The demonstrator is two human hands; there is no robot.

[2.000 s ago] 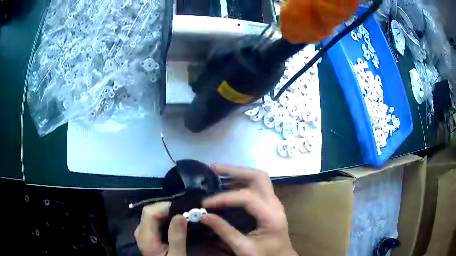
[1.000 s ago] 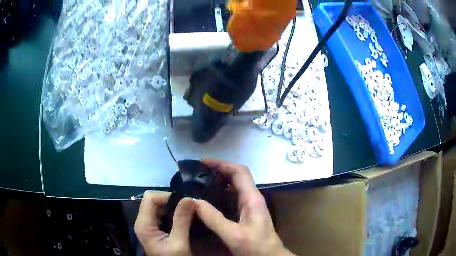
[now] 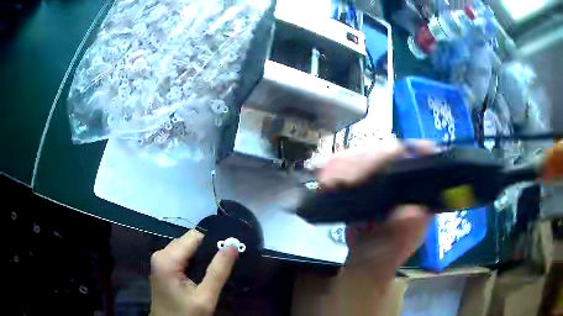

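Observation:
My left hand (image 3: 188,278) holds the black housing (image 3: 244,225) at the bench's front edge. Its thumb rests on the lower edge of a white retainer (image 3: 231,245) with two side eyes, lying on the housing. Thin lead wires (image 3: 215,188) stick out from the housing. My right hand (image 3: 376,197), blurred, grips the black electric screwdriver (image 3: 407,188), which lies nearly level with its tip pointing left, right of and above the housing. The screwdriver's orange top (image 3: 550,170) is at the right edge. Whether a screw is on the tip cannot be told.
The screw feeder (image 3: 308,80) stands on the white board (image 3: 148,191), with a large bag of white parts (image 3: 160,74) to its left. A blue tray (image 3: 407,111) of white parts is at the right, partly behind the screwdriver. Cartons (image 3: 478,290) stand at the lower right.
My right hand has left the housing and taken hold of the hanging screwdriver, now swung right and nearly level. The view has tilted, showing more of the feeder. My left hand still holds the housing.

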